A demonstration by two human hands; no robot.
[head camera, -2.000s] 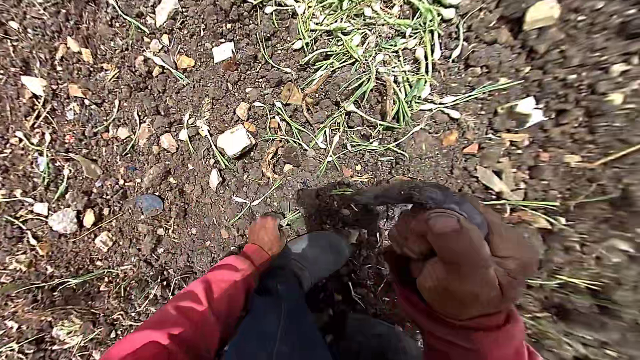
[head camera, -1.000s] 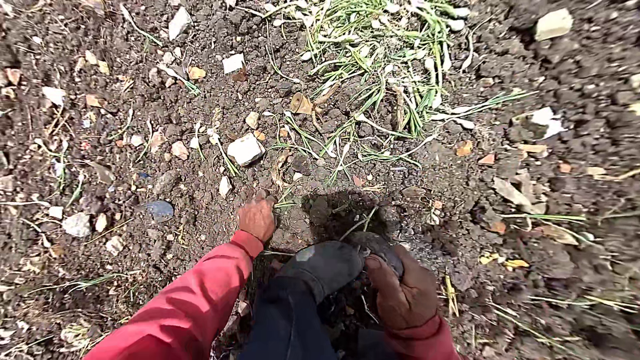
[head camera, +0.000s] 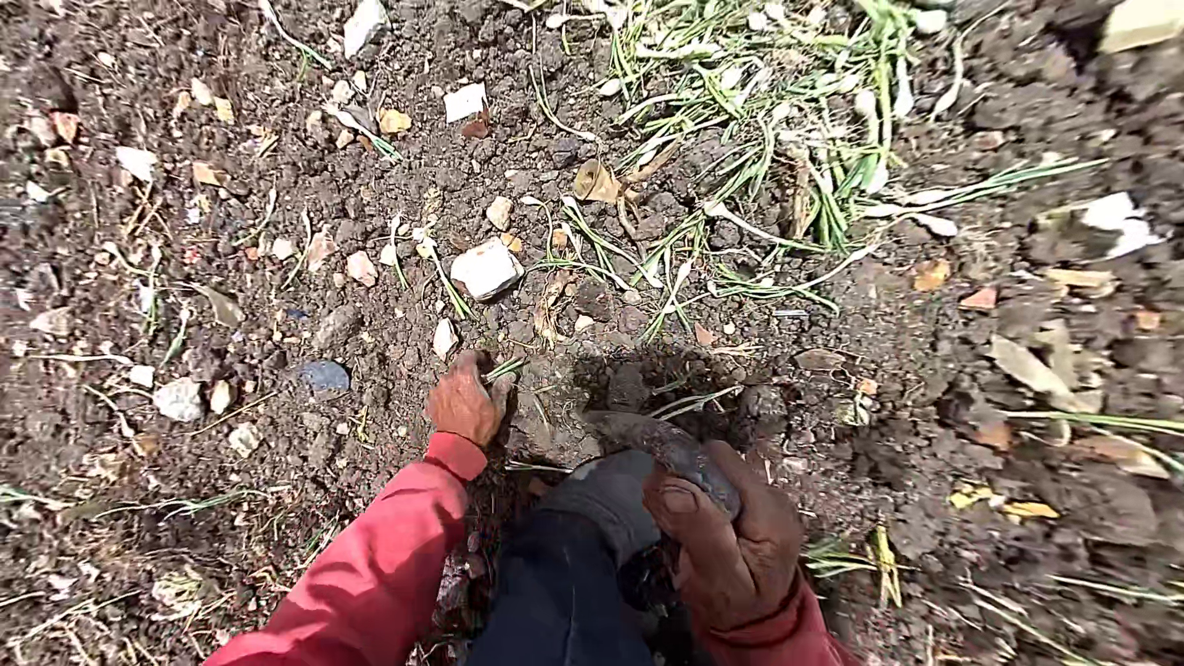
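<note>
My left hand (head camera: pixel 467 400) is low at the soil, its fingers closed around the green leaves of a small bulb plant (head camera: pixel 504 369); the plant's lower part is hidden. In my right hand (head camera: pixel 740 546) is a dark, smooth, curved tool (head camera: pixel 680 449), its narrow end pointing left over the soil just above the boot. I cannot tell whether it is stone or metal. A few green shoots (head camera: pixel 696 401) lie in the shaded soil beyond the tool. Farther up is a loose heap of small bulb plants (head camera: pixel 795 120) with white bulbs and green leaves.
My grey boot (head camera: pixel 606 499) stands on the soil between my hands. A white stone (head camera: pixel 487 269) lies beyond my left hand, a dark stone (head camera: pixel 324 376) to its left. Single bulb plants, pebbles and dry leaves (head camera: pixel 1036 370) are scattered over the lumpy brown soil.
My right hand, raised with the dark tool two seconds ago, is lower and nearer the boot. My left hand, close beside the boot at first, is slightly farther forward and holds green leaves.
</note>
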